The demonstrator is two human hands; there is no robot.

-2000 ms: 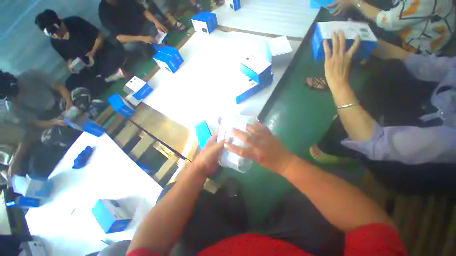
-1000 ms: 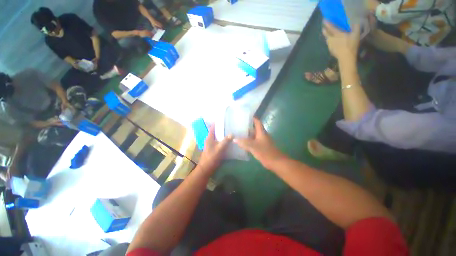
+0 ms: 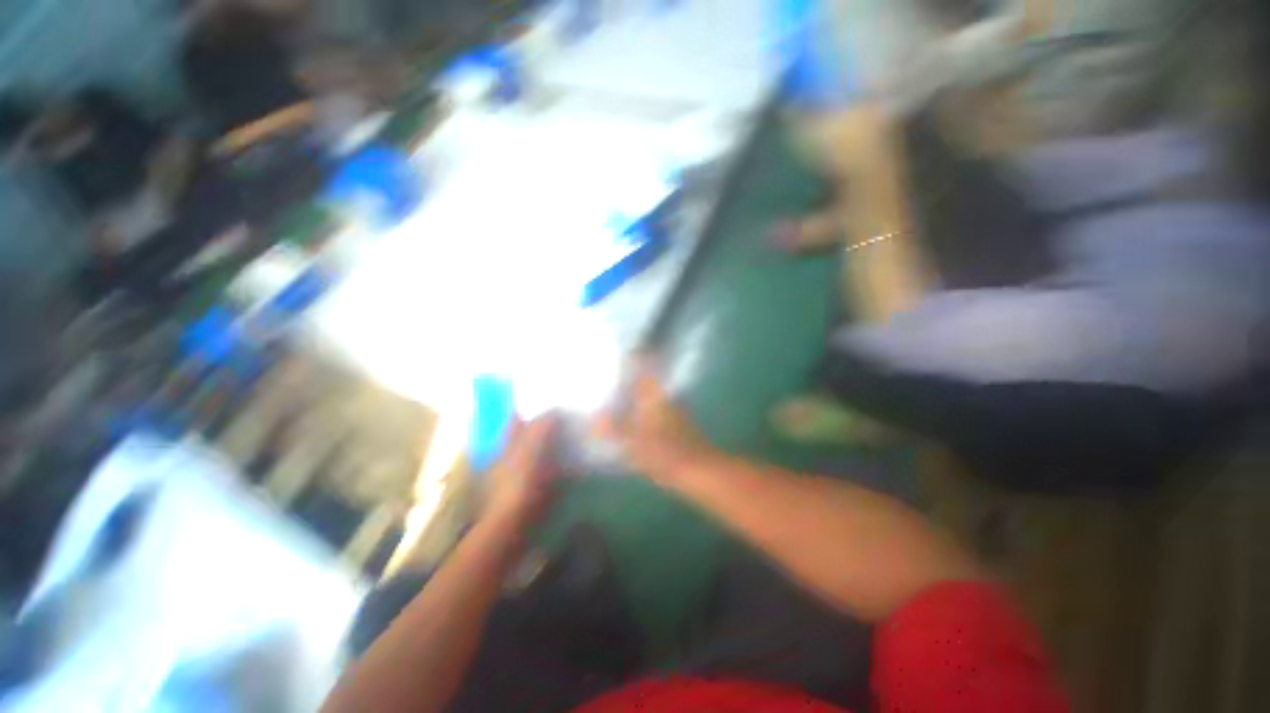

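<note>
The frame is strongly blurred. My left hand (image 3: 524, 467) and my right hand (image 3: 655, 429) are close together above my lap at the table edge. A pale inner piece (image 3: 589, 435) shows faintly between them; its upper part merges with the bright white table top. Both hands appear to hold it, the left at its left side and the right at its right side. The blue upright piece (image 3: 490, 418) stands just left of my left hand at the table edge.
The white-topped table (image 3: 460, 237) bears a blue carton (image 3: 634, 258) and other blue-and-white boxes (image 3: 373, 181). A second white table (image 3: 181, 557) is at lower left. A person's forearm with a bracelet (image 3: 873, 240) is at right above the green floor (image 3: 752, 320). Blurred people sit at upper left.
The whole view has shifted and blurred, so the tables and boxes appear further left. Both my hands remain around the pale piece. The person's arm at right has moved lower.
</note>
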